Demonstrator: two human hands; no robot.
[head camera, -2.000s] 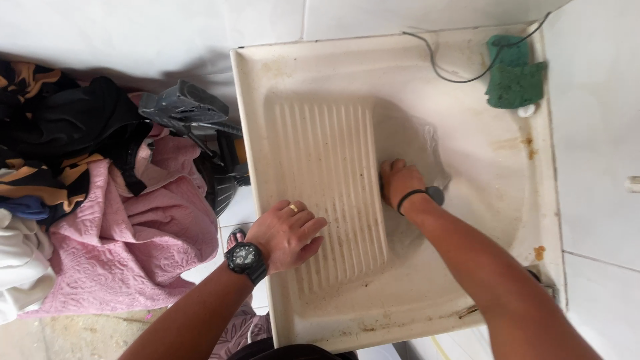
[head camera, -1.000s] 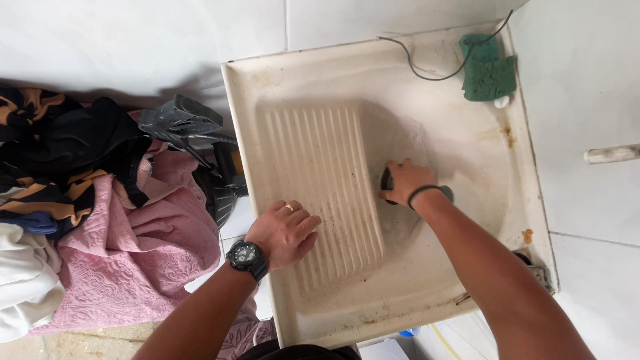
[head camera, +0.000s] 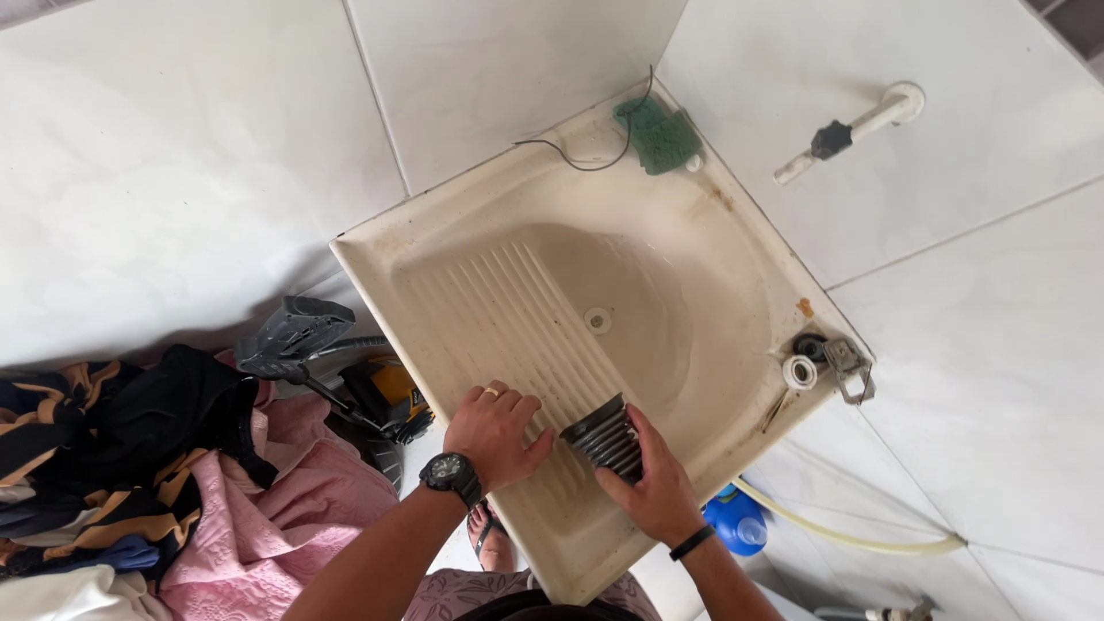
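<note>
Held in my right hand (head camera: 651, 483) is a black ribbed rubber bellows (head camera: 606, 440), its wide end facing up and left, over the lower right part of the washboard (head camera: 517, 319). My left hand (head camera: 496, 435), with a ring and a black watch at the wrist, rests on the washboard's ridges near the sink's left edge, holding nothing. The cream laundry sink (head camera: 733, 259) has a round white drain (head camera: 598, 321) in its basin. Whether the basin holds water I cannot tell.
Green scouring pads (head camera: 664, 142) and a thin dark wire (head camera: 595, 166) lie at the sink's back corner. Small fittings (head camera: 800, 372) and a metal piece (head camera: 849, 369) sit at the right corner. A wall tap (head camera: 841, 138) juts out. Piled clothes (head camera: 285, 492) are at left, a blue container (head camera: 737, 522) below.
My right hand has come out of the basin to the washboard with the bellows, bringing it into fuller view. The left hand stays on the washboard. The view has turned and shows more wall.
</note>
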